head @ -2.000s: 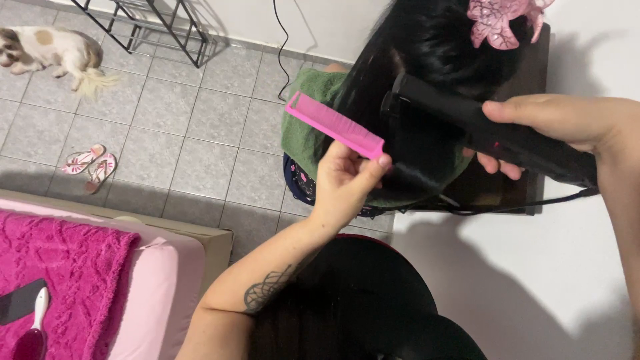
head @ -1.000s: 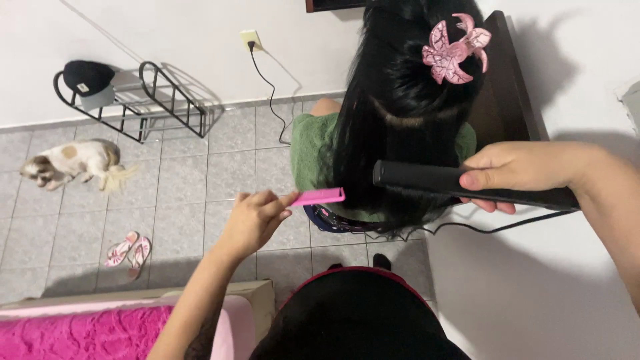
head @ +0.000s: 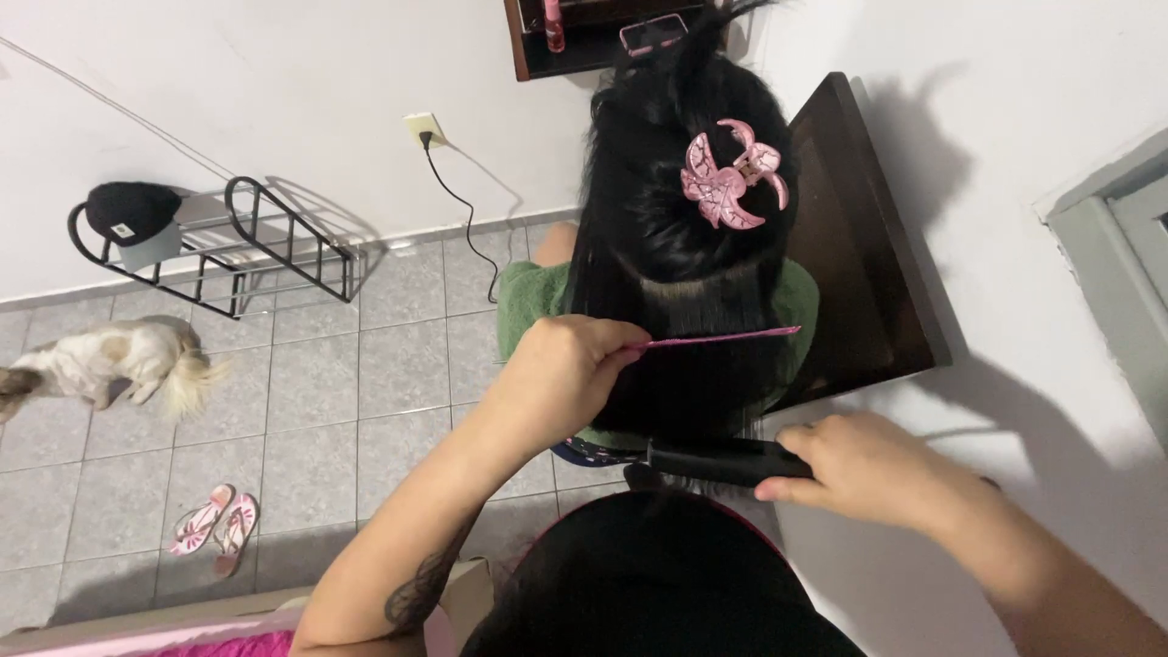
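Note:
A person with long black hair (head: 630, 210) sits with their back to me, a green towel (head: 529, 297) around the shoulders. A pink claw clip (head: 725, 187) gathers the upper hair. My left hand (head: 584, 365) holds a pink comb (head: 730, 337) by one end, its length lying across the lower hair. Below the comb, my right hand (head: 839, 465) is shut on a black hair straightener (head: 721, 461), which lies across the hair near its lower ends. Whether hair is clamped between its plates is hard to tell.
A dark wooden furniture panel (head: 876, 255) stands right of the person, and a shelf (head: 547, 64) is above. At left are a metal rack (head: 292, 242), a dog (head: 119, 360) and flip-flops (head: 219, 525). A cord (head: 470, 219) runs from a wall outlet (head: 424, 130).
My left hand has brought the comb from beside the hair to across it. The straightener in my right hand is now below the comb, near the hair's lower ends.

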